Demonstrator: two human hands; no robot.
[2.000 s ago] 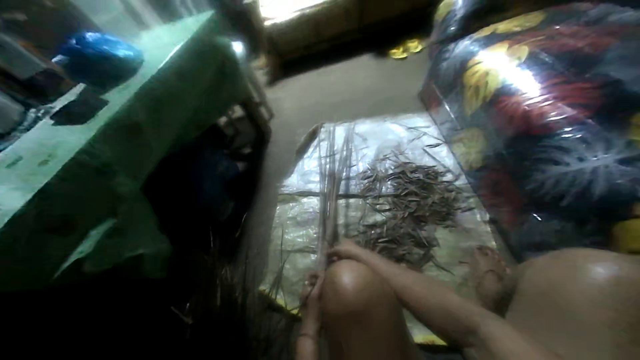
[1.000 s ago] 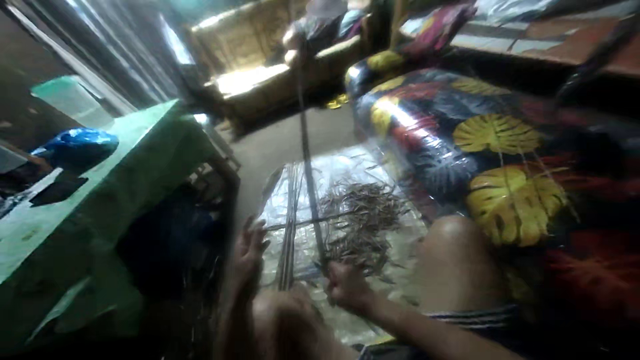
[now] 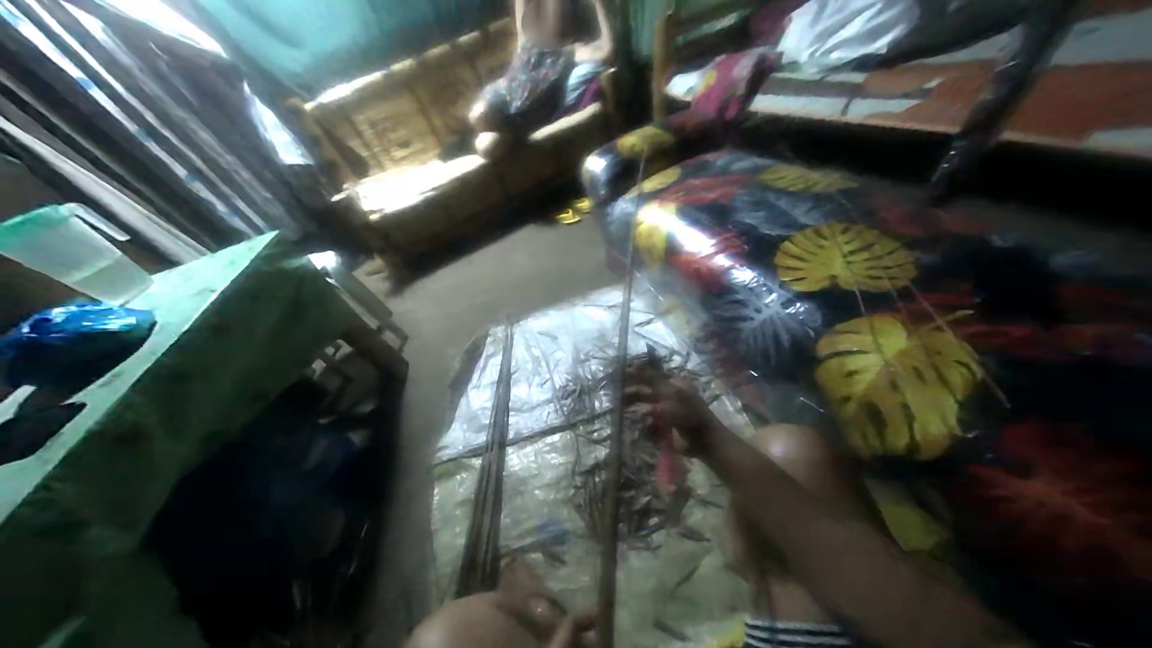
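Note:
A long thin strip (image 3: 621, 396), like a plant stalk or midrib, runs from the bottom edge up past the sheet. My left hand (image 3: 571, 625), mostly cut off at the bottom, closes on its lower end. My right hand (image 3: 675, 414) is beside the strip's middle, around a blurred tool with a pinkish-red part (image 3: 666, 459); its kind is unclear. A bundle of long thin strips (image 3: 489, 477) lies on the shiny plastic sheet (image 3: 549, 360), left of a heap of short dark shavings (image 3: 630, 504).
A green-covered table (image 3: 207, 297) at left bears a blue plastic bag (image 3: 81, 333) and a clear container (image 3: 81, 252). The plastic-wrapped floral cushion or mattress (image 3: 720, 243) is at right. A person (image 3: 540, 72) sits on the wooden bench (image 3: 414, 184) behind. Yellow slippers (image 3: 571, 213) lie on the floor.
My right hand has moved forward, over the shavings. My left hand, raised and spread one second ago, is now low at the strip's end. The view has tilted up.

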